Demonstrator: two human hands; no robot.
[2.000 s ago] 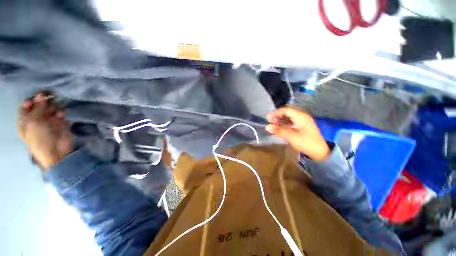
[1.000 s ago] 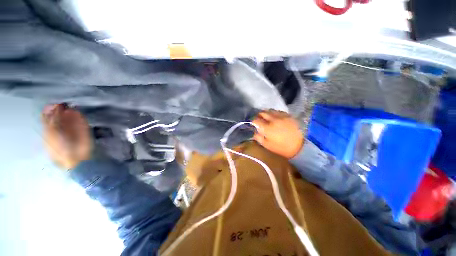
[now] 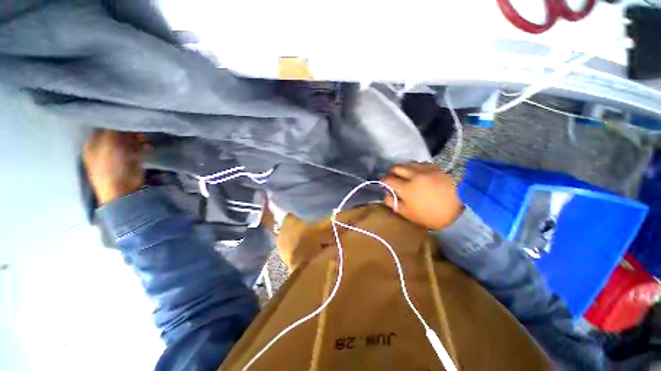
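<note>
A dark grey garment (image 3: 239,134) lies in large folds from the table at the upper left down to my lap. White stripes show on a lower part of the cloth. My left hand (image 3: 116,163) is at the left end of the cloth by the pale wall, its fingertips hidden at a fold. My right hand (image 3: 422,194) is closed on the garment's edge near my waist, with its fingertips partly hidden. The cloth edge runs between both hands.
The white table edge (image 3: 464,76) crosses the top, with red scissor handles (image 3: 540,11) and a black flat object (image 3: 643,40) at the upper right. Blue crates (image 3: 572,239) and a red object (image 3: 623,297) are at the right. A white earphone cable (image 3: 341,268) hangs over brown clothing.
My left hand has moved right in the picture. My right hand has turned palm down and closed on the cloth edge, from being raised with fingers pinched two seconds ago. The view has shifted.
</note>
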